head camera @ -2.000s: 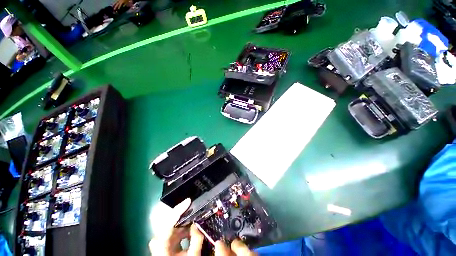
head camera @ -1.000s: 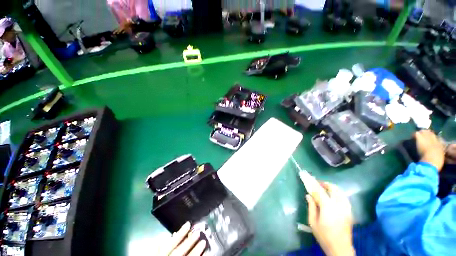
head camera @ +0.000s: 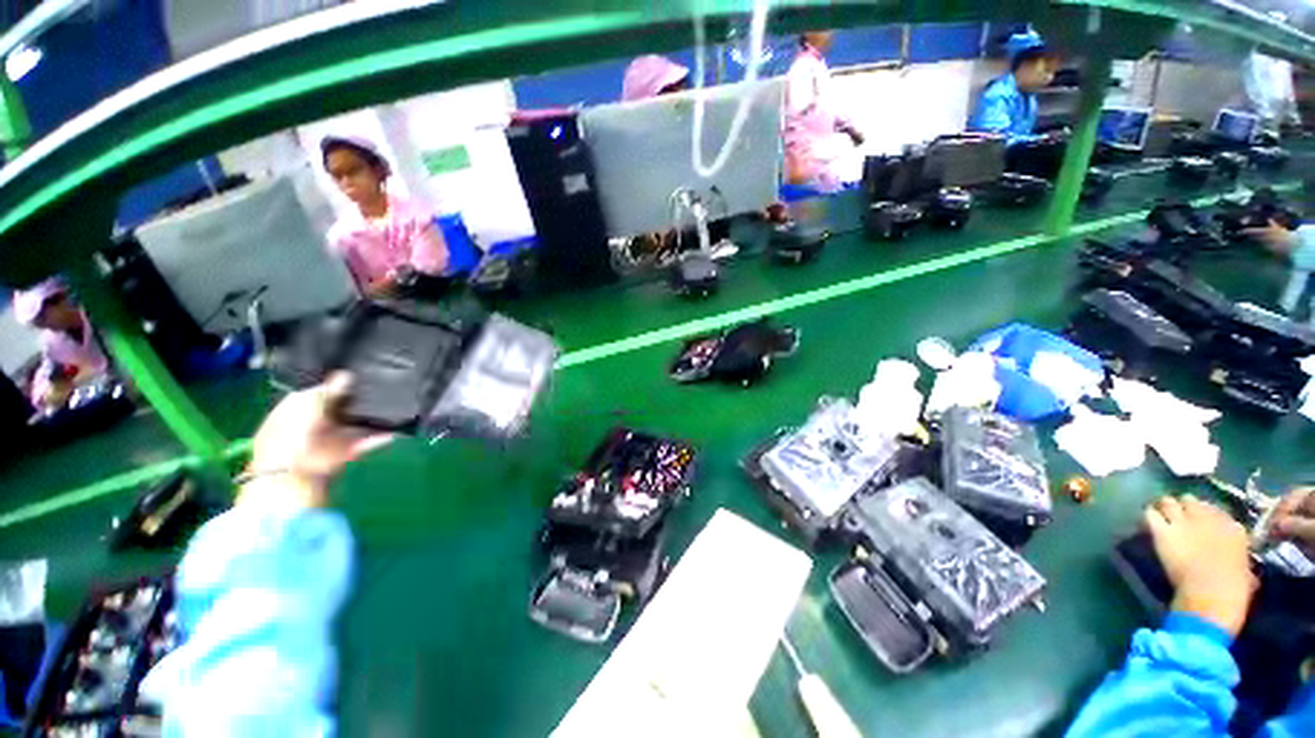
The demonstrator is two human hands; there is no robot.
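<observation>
My left hand [head camera: 306, 440] is raised at the left, arm stretched out in a blue sleeve. It grips the edge of an opened black housing [head camera: 397, 368], which is blurred, with a shiny film-like face on its right part, above the bench. My right hand is not in view. A screwdriver [head camera: 826, 709] with a pale handle and thin shaft is at the bottom edge beside the white sheet [head camera: 707, 620]. Its handle is cut off by the picture's edge. An open housing [head camera: 627, 483] with rows of small dots and a hinged oval cover lies beyond the sheet.
Film-covered units [head camera: 945, 555] lie right of centre, beside white scraps [head camera: 1139, 433] on blue material. The board tray [head camera: 108, 656] is at lower left. Another person's hand [head camera: 1204, 548] is at the right. A green frame bar [head camera: 361, 72] crosses above; people sit beyond the bench.
My left hand has lifted the housing from the near bench up and forward. My right hand, which held the screwdriver, has left the view. The camera has tilted up.
</observation>
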